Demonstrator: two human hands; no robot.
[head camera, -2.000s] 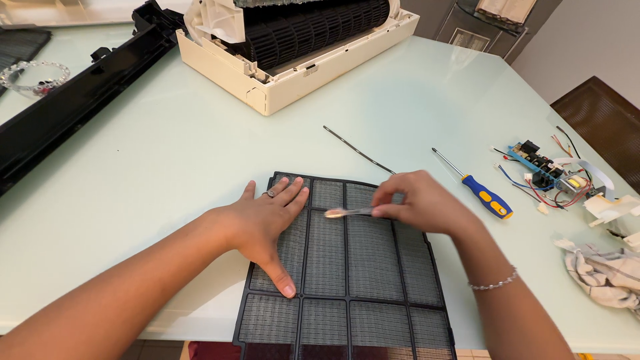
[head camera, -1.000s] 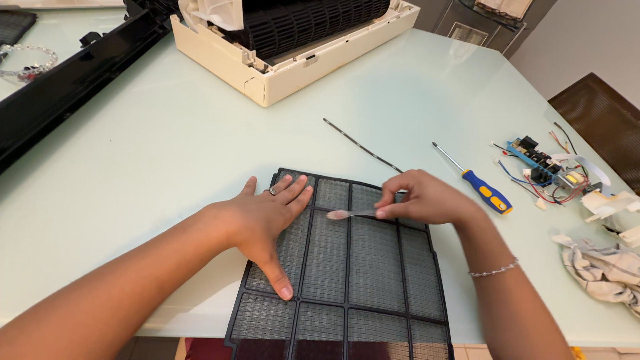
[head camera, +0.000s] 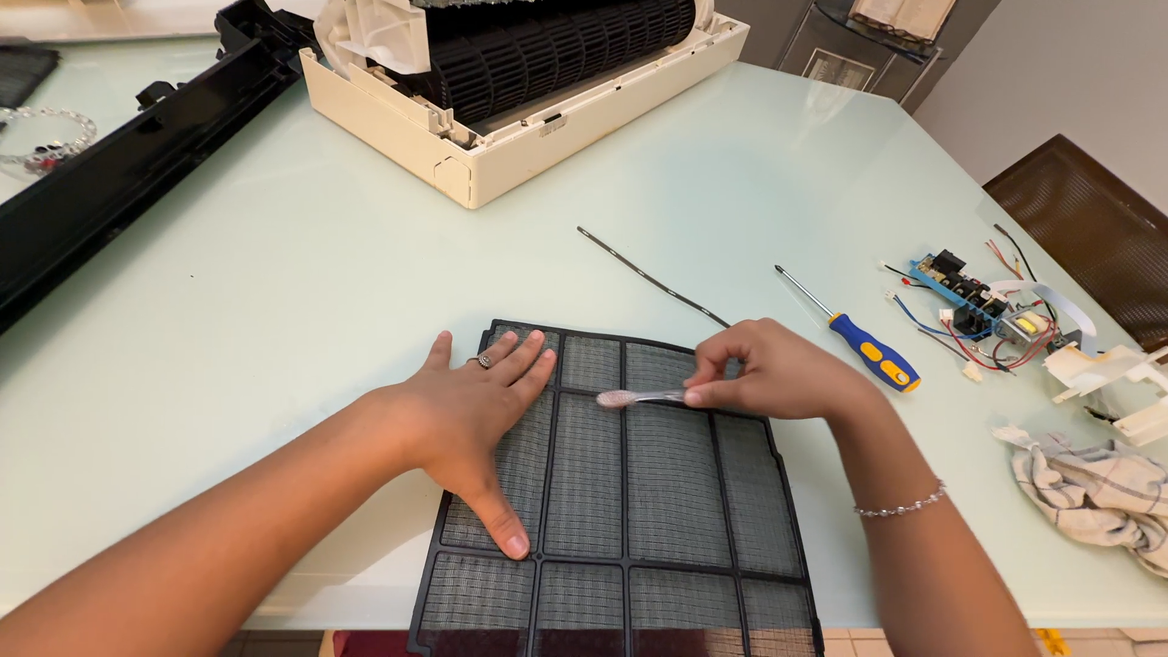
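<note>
A black-framed mesh air filter (head camera: 589, 474) lies on the glass tabletop, its lower end reaching past the near edge. My left hand (head camera: 470, 424) rests spread on the filter's left part, fingers apart, a ring on one finger. Between the thumb and fingers of my right hand (head camera: 766, 370) is the clear handle of a toothbrush (head camera: 620, 399). Its head is over the filter's upper middle, by a frame rib; the bristles are hidden below it. Right of my right hand lies a blue and yellow screwdriver (head camera: 867, 347). A thin dark strip (head camera: 652, 276) runs up and left from that hand.
An open air conditioner housing (head camera: 547, 146) with a black blower wheel (head camera: 566, 55) stands at the back. A long black plastic part (head camera: 137, 173) and a bracelet (head camera: 50, 146) lie at left. At right are a circuit board with wires (head camera: 967, 292), white plastic pieces (head camera: 1104, 379) and a crumpled cloth (head camera: 1086, 493).
My right hand has kept hold of the toothbrush, whose head stays over the filter's upper middle. My left hand remains spread on the filter.
</note>
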